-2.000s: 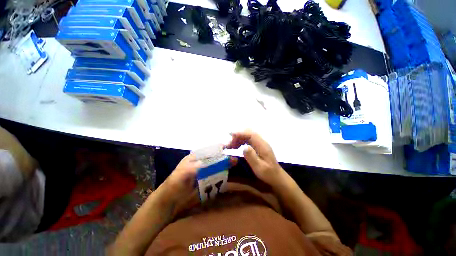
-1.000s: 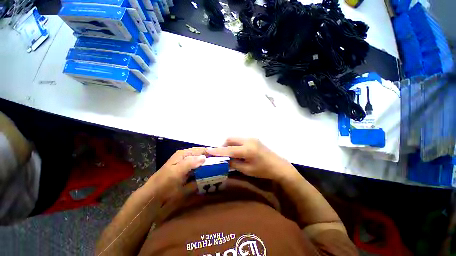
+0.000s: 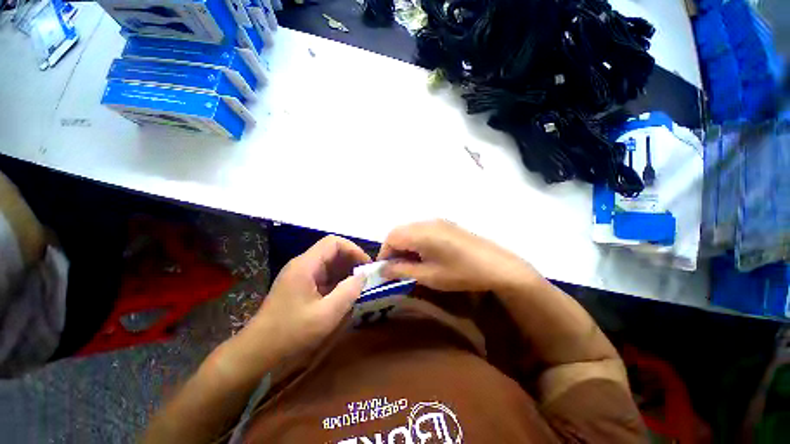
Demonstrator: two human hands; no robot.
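A blue and white retail box (image 3: 381, 299) is held upright over my lap, just below the table's front edge, with its end towards me. My left hand (image 3: 322, 282) grips the box's left side, thumb at the white end flap (image 3: 371, 276). My right hand (image 3: 437, 256) has its fingers on the flap and the box's right top edge. Most of the box is hidden by my hands and by its tilt. Whether a cable is inside cannot be seen.
White table (image 3: 346, 147) with a heap of black cables (image 3: 546, 78). Flat cartons (image 3: 654, 204) lie right of it, beside clear ribbed sleeves (image 3: 752, 191). Finished boxes (image 3: 169, 104) are stacked at left. A red stool (image 3: 165, 295) and a person's leg (image 3: 30, 277) are at lower left.
The open white flap seen earlier now sits lower under my fingers. The box has tilted so less of its face shows. Both hands have closed in around its end.
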